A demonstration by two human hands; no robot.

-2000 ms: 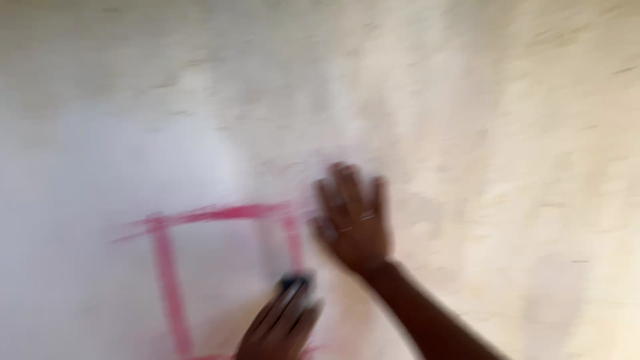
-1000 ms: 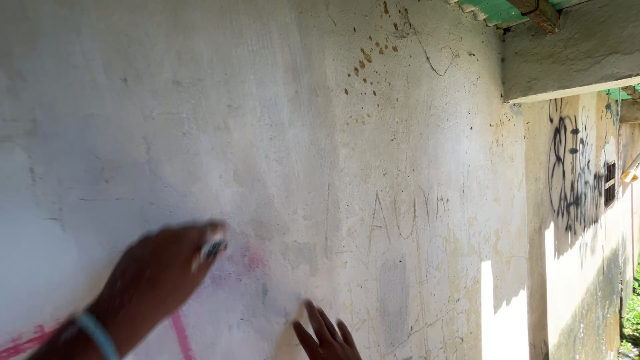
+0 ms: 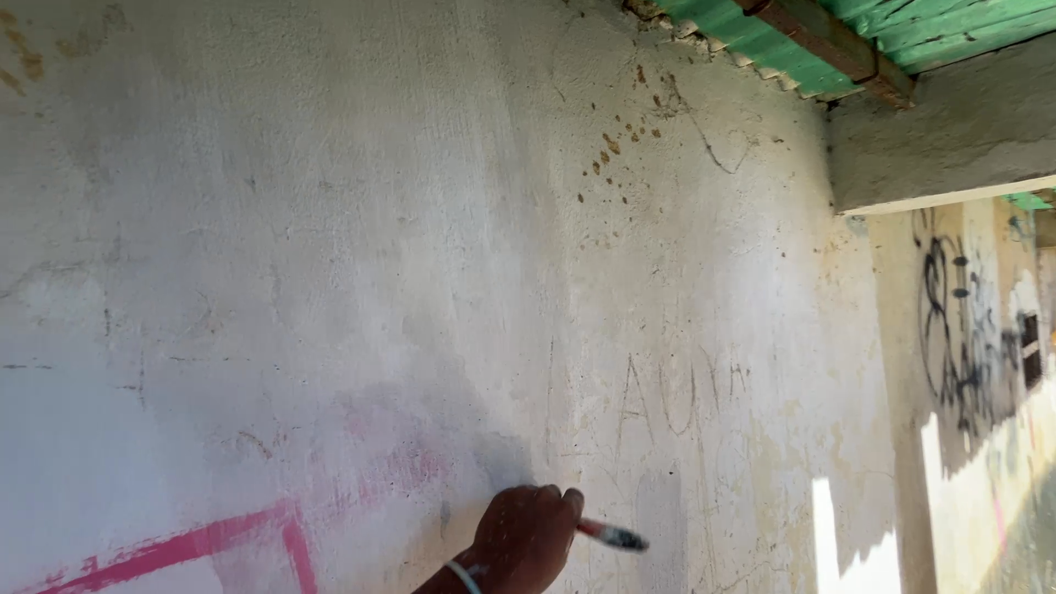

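My left hand (image 3: 528, 536), with a light band at its wrist, is at the bottom centre, in front of a pale, rough plastered wall (image 3: 462, 239). It holds a small paintbrush (image 3: 606, 533), whose reddish part shows beside the fingers and whose dark, paint-smeared tip points right. Whether the tip touches the wall cannot be told. At the lower left, a pink painted outline (image 3: 190, 544) forms a corner on the wall. A faint pink smear (image 3: 404, 474) lies between that corner and my hand. My right hand is not in view.
A concrete beam (image 3: 949, 140) juts from the wall at the upper right, below a green corrugated roof (image 3: 792, 41) with a rusty metal bar (image 3: 833, 45). Scratched marks (image 3: 681, 404) show on the wall near the brush. Farther right are black graffiti (image 3: 949, 330) and sunlit patches.
My left hand has moved right along the wall with the brush, past the pink smear. My right hand, at the bottom one second ago, has left the view. The view has swung since the earliest frame.
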